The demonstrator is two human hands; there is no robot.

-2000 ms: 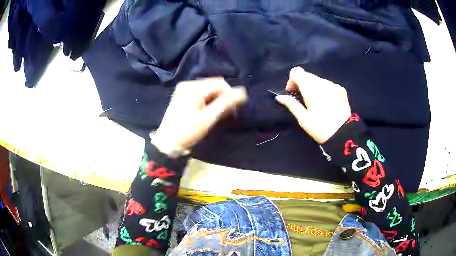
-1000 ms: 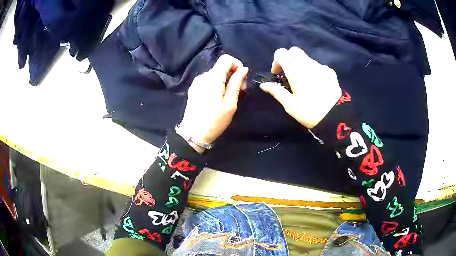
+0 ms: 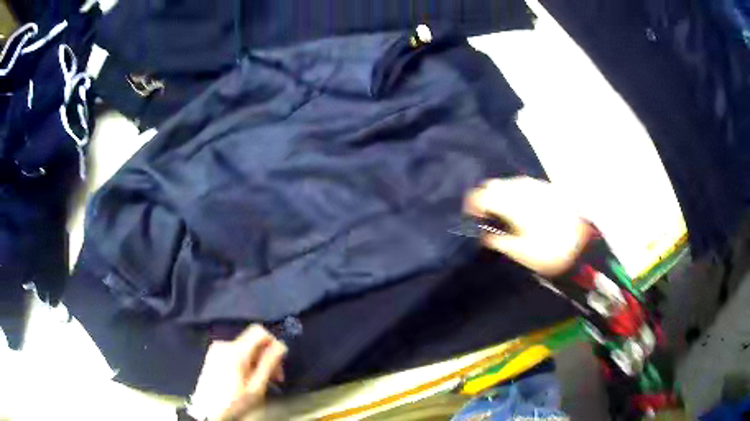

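A dark navy jacket (image 3: 395,325) lies on the worktable with its shinier, wrinkled lining (image 3: 288,181) facing up. My right hand (image 3: 534,226) is over the jacket's right part, slightly blurred, holding small thread snips (image 3: 474,229) with the blades pointing left. My left hand (image 3: 238,370) is low at the front edge, its fingers curled over the matte cloth; whether they grip it cannot be told. A small pale disc (image 3: 292,326) sits on the matte cloth just right of my left fingertips.
Dark garments with looped white cord (image 3: 74,90) are heaped at the left. A small bright round button (image 3: 423,34) shows at the top. More dark cloth (image 3: 650,99) hangs at the right. The white table (image 3: 592,140) has a yellow-green edge (image 3: 510,362).
The view has shifted, and the lining now covers the middle. My hands, close together before, are far apart: left at the front edge, right farther right. The snips stay in my right hand.
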